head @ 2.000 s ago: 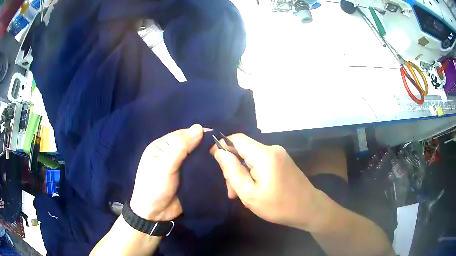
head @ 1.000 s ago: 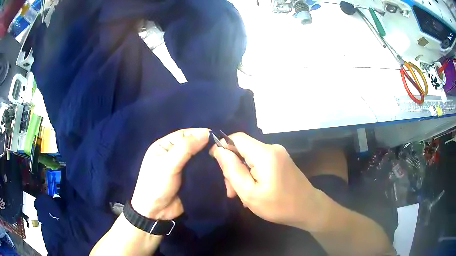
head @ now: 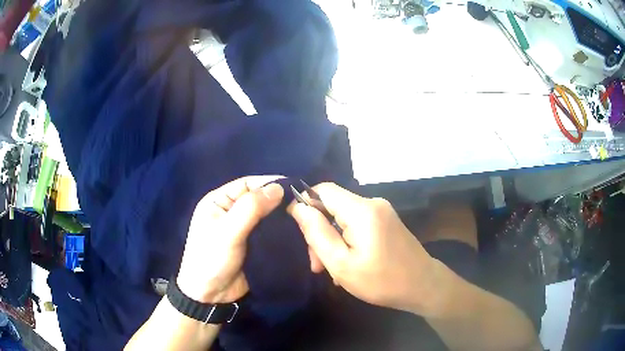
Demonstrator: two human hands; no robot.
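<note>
A large navy garment [head: 178,158] lies heaped over the lap and the left part of the table. My left hand [head: 223,236], with a black watch on the wrist, pinches an edge of the navy fabric between thumb and fingers. My right hand [head: 363,247] holds small snips [head: 301,196] with two pointed blades. The blade tips are apart and point at the fabric just right of my left fingertips. The rest of the snips is hidden in the right fingers. Any thread there is too small to tell.
The white table [head: 425,116] has a blue front edge. Scissors [head: 567,113] with red and orange handles lie at its right, beside a pale ruler [head: 582,147]. Part of a white machine [head: 596,34] shows at the top right. Mixed items and a blue basket [head: 73,251] are at the left.
My left thumb and fingers have shifted their pinch on the fabric edge, and the thumb now lies lower over it. My right hand and the snips have hardly moved.
</note>
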